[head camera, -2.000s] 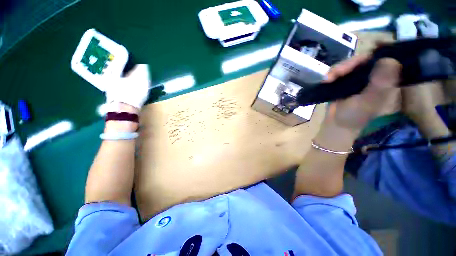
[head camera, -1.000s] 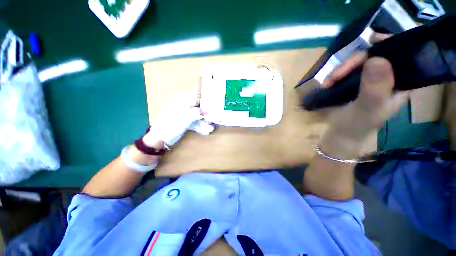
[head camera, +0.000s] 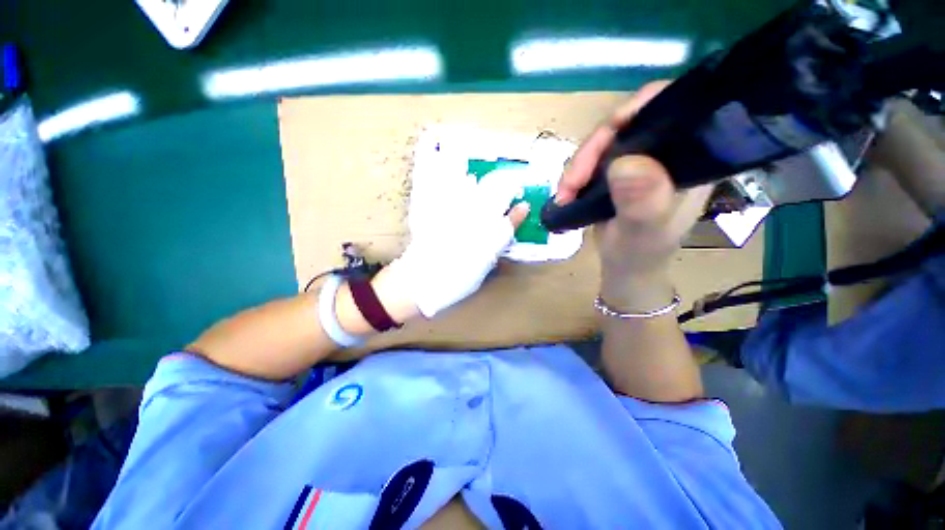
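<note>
The white housing (head camera: 435, 155) lies open side up on the cardboard sheet (head camera: 342, 135), with a green circuit board (head camera: 536, 226) inside. My left hand (head camera: 461, 243), in a white glove, lies over the housing's left and middle part and holds it, fingers on the board. My bare right hand (head camera: 642, 197) grips the black electric screwdriver (head camera: 715, 129), tilted, its front end over the board's right edge. The tip and any screw there cannot be made out.
The screw feeder (head camera: 829, 171) is at the right, partly behind the screwdriver. Dark specks lie left of the housing. A plastic bag (head camera: 41, 248) is at the left edge. Another white housing (head camera: 183, 16) is cut off at the top. A person's sleeve (head camera: 860, 357) is at the right.
My left hand first brought a housing onto the cardboard, then moved right over its board. My right hand and the screwdriver have moved left to the housing.
</note>
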